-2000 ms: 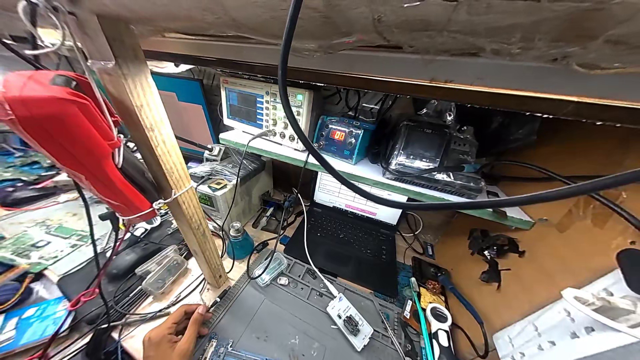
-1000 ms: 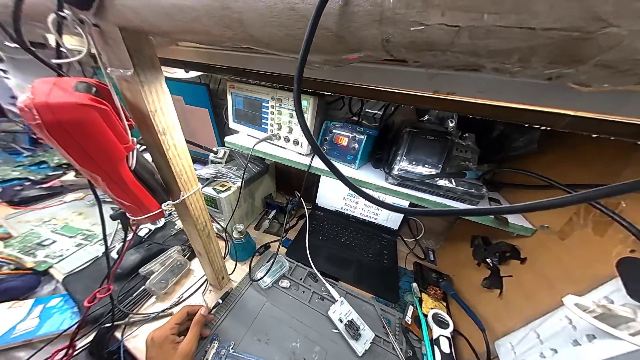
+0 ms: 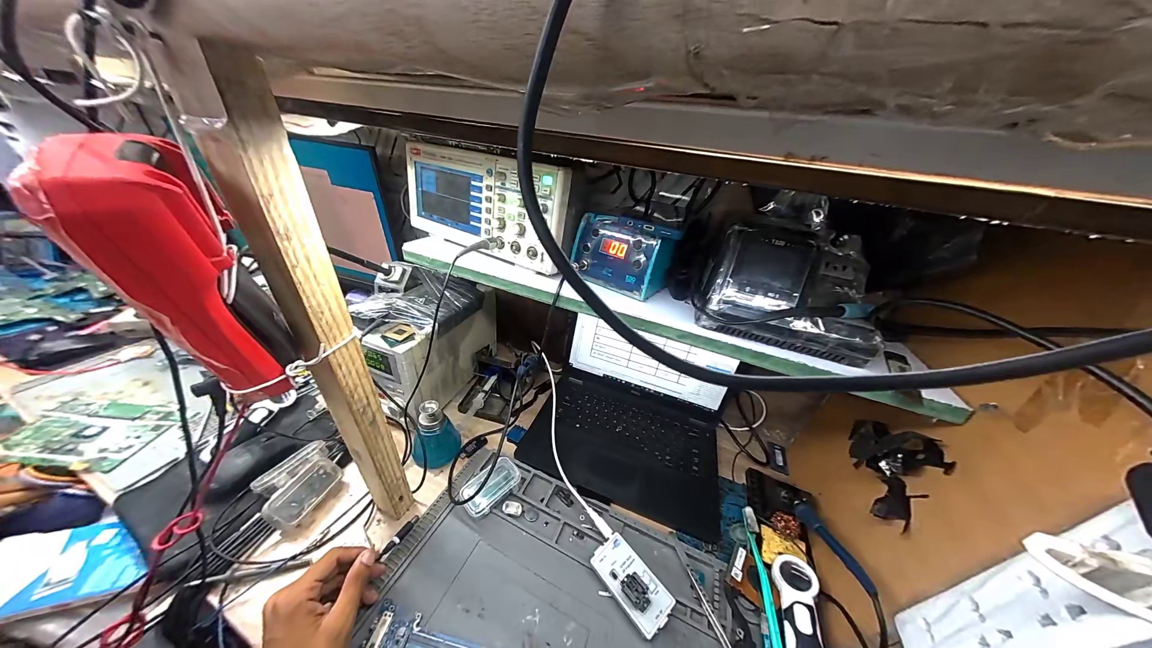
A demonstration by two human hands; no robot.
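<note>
My left hand (image 3: 322, 598) is at the bottom left, by the left edge of a grey repair mat (image 3: 486, 576). Its thumb and index finger are close together beside a dark pen-like tool (image 3: 398, 537); whether they grip it is unclear. Just right of the hand, a blue circuit board (image 3: 409, 634) lies partly cut off by the frame. A white chip programmer (image 3: 633, 585) with a black socket rests on the mat, joined to a white cable. Behind the mat stands an open black laptop (image 3: 630, 432) with its screen lit. My right hand is not in view.
An oscilloscope (image 3: 486, 202) and a blue soldering station (image 3: 625, 255) stand on a shelf (image 3: 810, 360). A wooden post (image 3: 315, 297) with a red-cased device (image 3: 148, 252) rises at left. A thick black cable (image 3: 612, 315) loops across the view. A blue glass bottle (image 3: 436, 436) stands behind the mat.
The laptop screen has changed from lines of text to a page with a table. My left hand stays at about the same place by the mat's edge.
</note>
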